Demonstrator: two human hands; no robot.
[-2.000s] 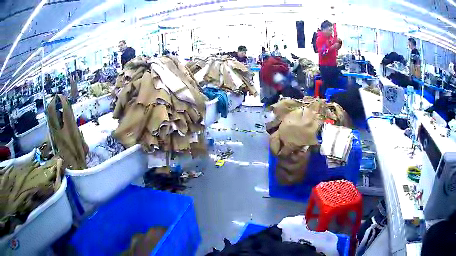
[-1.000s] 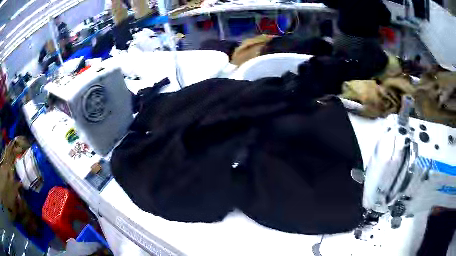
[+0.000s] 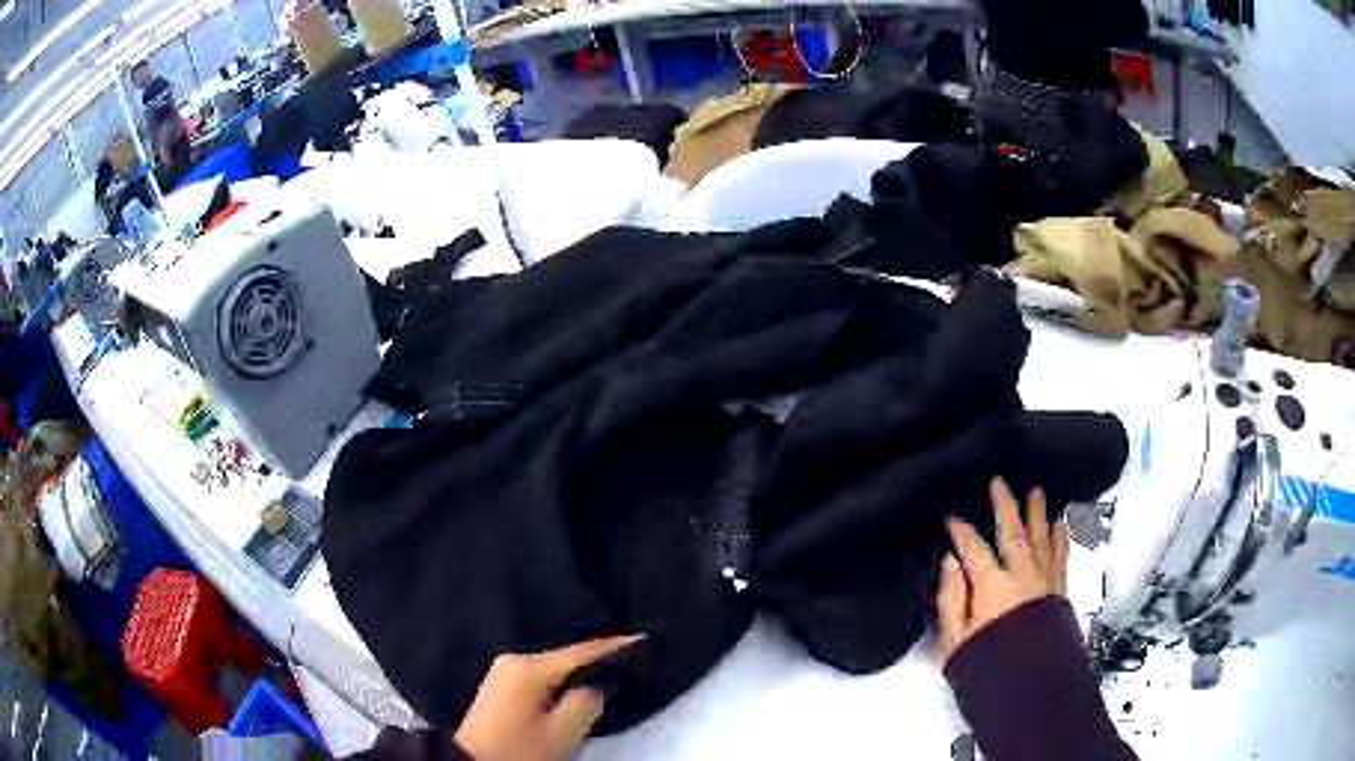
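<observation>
The black garment piece point(image 3: 595, 446) lies spread and loosely folded over the white table top point(image 3: 773, 699). My right hand point(image 3: 1011, 572) rests on its right part with fingers spread. My left hand point(image 3: 543, 702) is at its lower front edge, index finger extended over the cloth; whether finger and thumb pinch it cannot be told. The white sewing machine head point(image 3: 1189, 520) with blue stripe stands right of the cloth, which does not visibly lie under the needle area point(image 3: 1129, 647).
A grey machine end with a fan grille point(image 3: 265, 320) stands at left. A red stool point(image 3: 179, 639) is on the floor at lower left. Tan pieces point(image 3: 1115, 260) and more dark cloth lie behind the table. A person in dark clothes point(image 3: 1063, 75) is at the back.
The view has turned from the aisle to the table. Both my hands have come into view on the garment. Its right part is now bunched and folded, with more white table showing beside it.
</observation>
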